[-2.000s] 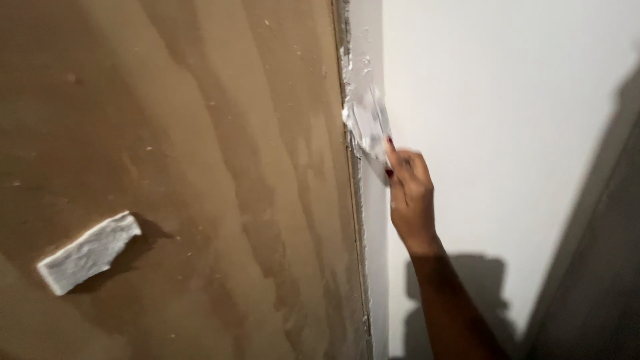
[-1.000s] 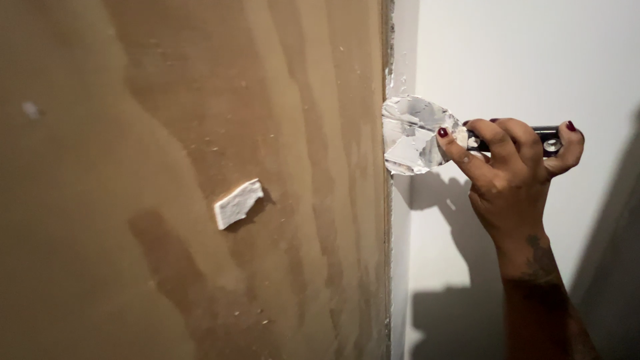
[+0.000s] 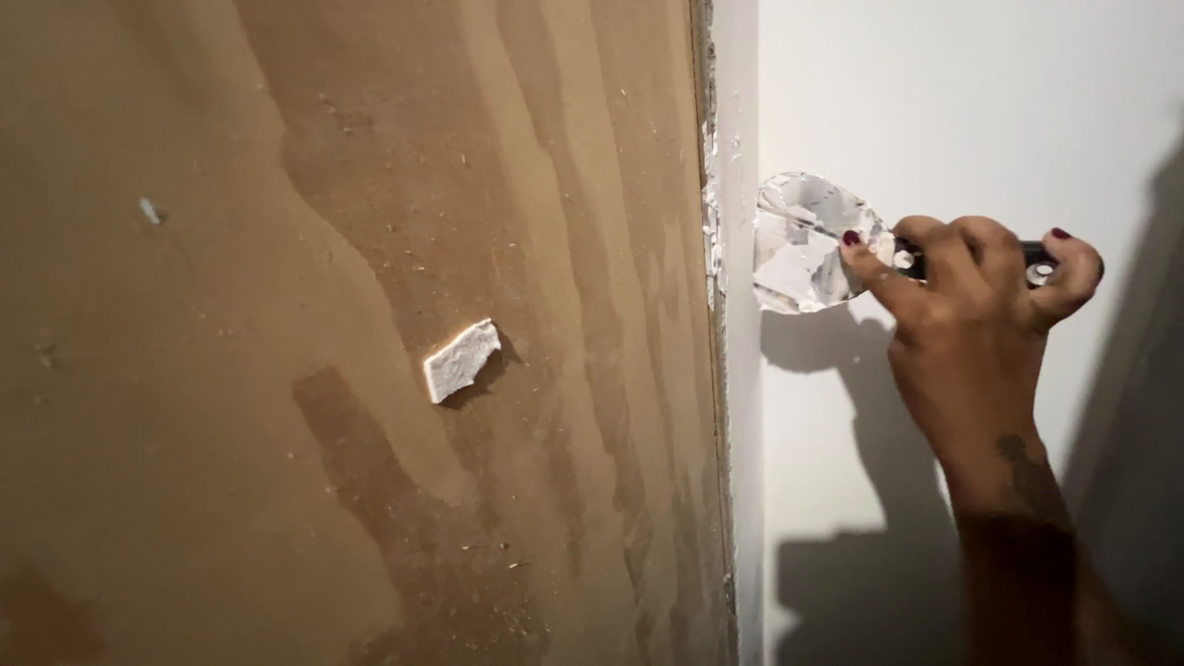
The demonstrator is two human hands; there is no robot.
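Observation:
My right hand (image 3: 971,277), at the right of the head view, grips the black handle of a putty knife (image 3: 814,245). Its thumb or a finger presses on the wide metal blade, which is smeared with white compound. The blade lies near level, its front edge by the white strip (image 3: 740,388) that runs down beside the wooden panel. White compound (image 3: 710,213) clings in rough patches along the panel's edge, a little left of the blade. My left hand is out of view.
A large plywood panel (image 3: 555,518) fills the left side, with a torn white chip (image 3: 462,361) stuck or resting on it. Behind my hand stands a white wall (image 3: 943,102) carrying the shadow of hand and knife. A dark grey surface (image 3: 1147,444) borders it at the far right.
Two seconds ago the blade was against the strip by the panel's edge, partly blurred. By one second ago my hand had turned, with the handle level and the smeared blade face showing.

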